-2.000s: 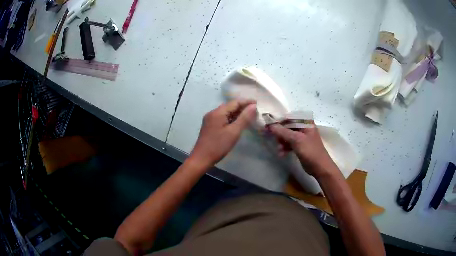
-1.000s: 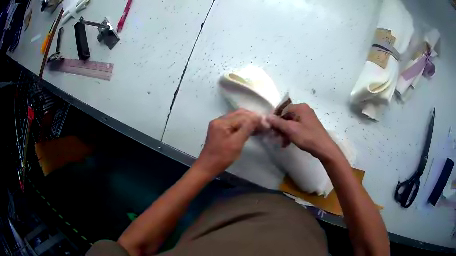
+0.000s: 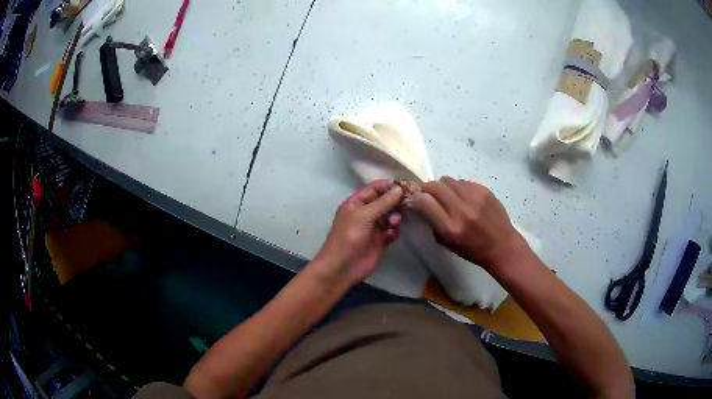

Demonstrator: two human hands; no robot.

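A cream-white cloth roll point(image 3: 382, 136) lies on the table in front of me, pinched at its middle, its folded end fanned out toward the far left. My left hand point(image 3: 365, 227) is at the pinched middle, its thumb and fingertips closed on a small strip end. My right hand point(image 3: 461, 214) meets it there from the right, fingertips closed on the same tie strip point(image 3: 406, 187). The strip is mostly hidden by my fingers. The orange-brown pattern piece point(image 3: 511, 318) lies partly under the roll's near end.
Two tied cream bundles point(image 3: 574, 125) point(image 3: 642, 100) lie at the far right. Black-handled shears point(image 3: 642, 261) and a black bar point(image 3: 680, 277) lie at right. At left are a pinkish ruler point(image 3: 117, 116), a black block point(image 3: 112, 72), a metal attachment point(image 3: 150, 62) and a red pen point(image 3: 177, 28).
My hands have stayed at the roll's middle and drawn close together. The brownish piece that stood out at my right fingers no longer shows clearly. The whole view has shifted slightly.
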